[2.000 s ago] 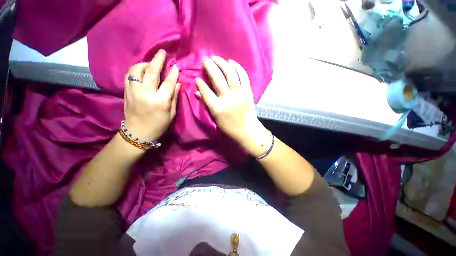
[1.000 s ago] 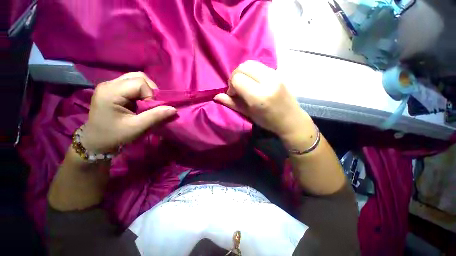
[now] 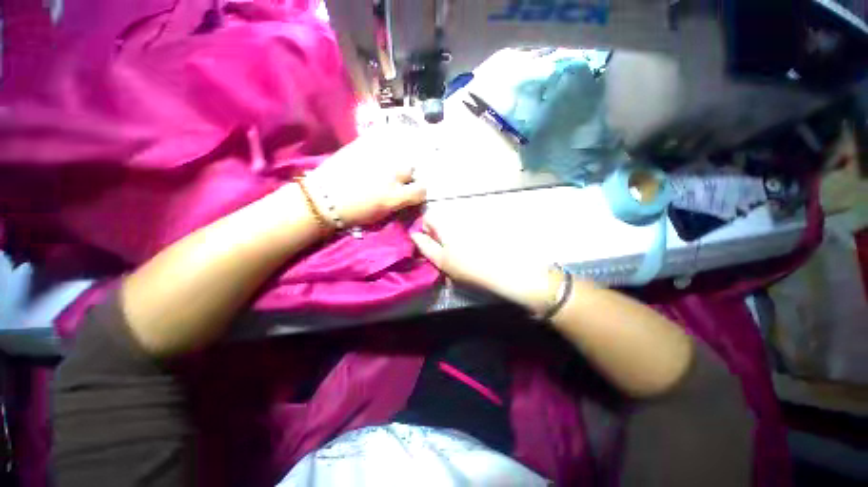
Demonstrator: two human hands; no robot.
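Shiny magenta fabric (image 3: 181,124) lies in large loose folds over the left of the table and runs under my hands to the front edge. My left hand (image 3: 366,181) is blurred and overexposed, lying on the fabric just in front of the needle area (image 3: 388,90); its fingers look curled on the fabric. My right hand (image 3: 466,255) is at the table's front edge, its fingertips at the fabric's right edge, thumb and finger close together. The exact grip of both hands is washed out by light.
The sewing machine head (image 3: 542,24) spans the top. Right of the needle are a small grey cylinder (image 3: 433,110), blue-handled snips (image 3: 497,118), a light-blue loose heap (image 3: 562,114) and a light-blue tape roll (image 3: 636,194) with hanging tail. Magenta fabric (image 3: 728,333) hangs below right.
The view has shifted and now shows the machine head. My hands have moved close together near the needle area, no longer stretching the fabric apart. The fabric now bunches at the left.
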